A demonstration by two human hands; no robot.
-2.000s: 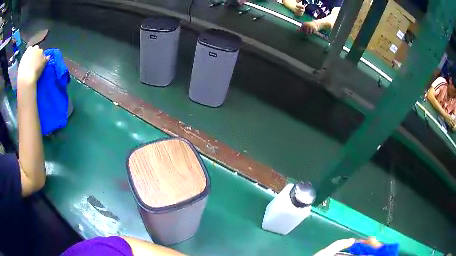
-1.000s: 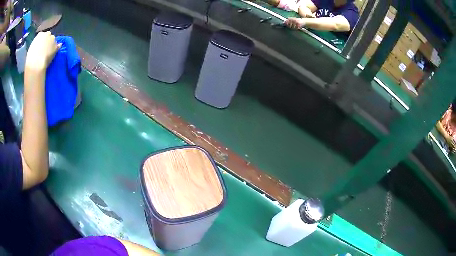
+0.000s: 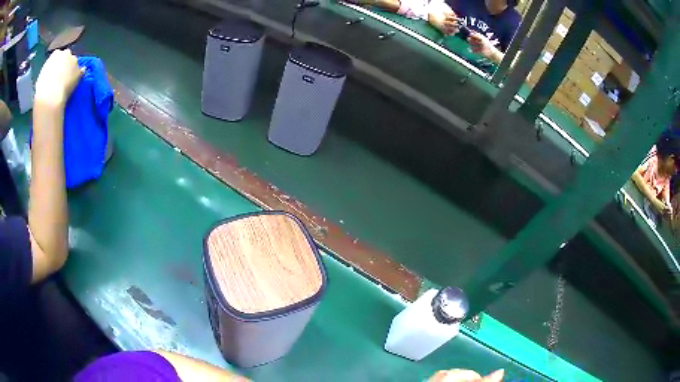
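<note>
A grey speaker point(image 3: 268, 339) stands on the bench in front of me, its wood-grain end panel point(image 3: 265, 261) facing up inside a dark rim. A white dispenser bottle point(image 3: 414, 328) with a silver-and-dark cap stands to its right. My left sleeve is purple, and its bare forearm runs out at the bottom edge. Part of a bare hand point(image 3: 462, 375) shows at the bottom edge, right of the speaker and below the bottle. It is cut off, so I cannot tell which of my hands it is or what it holds. Neither hand visibly touches the speaker.
Two grey speakers point(image 3: 233, 74) point(image 3: 307, 104) stand upright on the recessed belt beyond the brown edge rail point(image 3: 224, 168). A neighbour's hand point(image 3: 58, 73) holds a blue cloth point(image 3: 86, 127) at the left. A green post point(image 3: 552, 201) rises at the right. People and cardboard boxes are beyond.
The blue cloth seen by the hand at the bottom right two seconds ago no longer shows there. That hand was almost out of view one second ago and partly shows again. The view has shifted slightly.
</note>
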